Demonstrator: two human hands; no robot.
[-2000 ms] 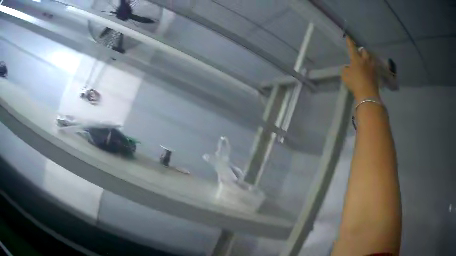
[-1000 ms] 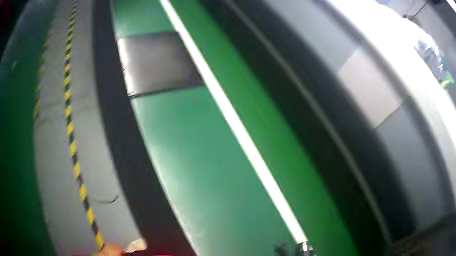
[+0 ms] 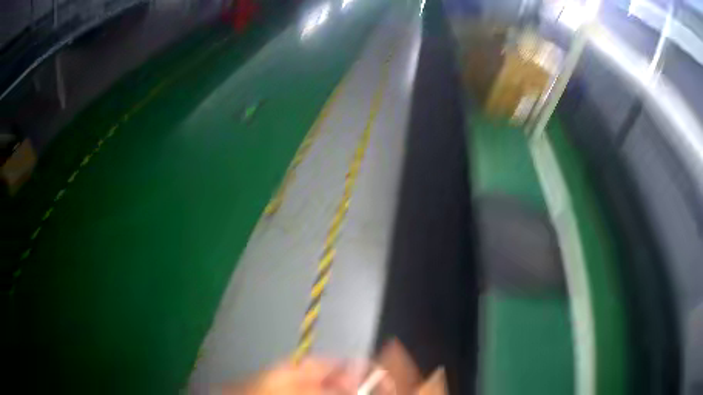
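Note:
My left hand (image 3: 297, 379) shows blurred at the bottom edge, cut off by it. What looks like part of my right hand (image 3: 401, 370) is beside it, also blurred and cut off. A small whitish piece (image 3: 372, 382) lies between the fingers. I cannot tell what it is or which hand holds it. The fingers of the two hands are close together or touching; the blur hides their exact grip.
A green-topped bench (image 3: 516, 339) with a dark mat (image 3: 520, 247) is on the right. Brown cartons (image 3: 524, 77) stand further back. Yellow-black tape (image 3: 339, 216) runs along the grey floor strip. A box (image 3: 17, 166) is at the far left.
The view has turned from the shelf rack, past the bench, to the aisle. The raised arm seen earlier is gone from the rack. The hands now show at the bottom centre.

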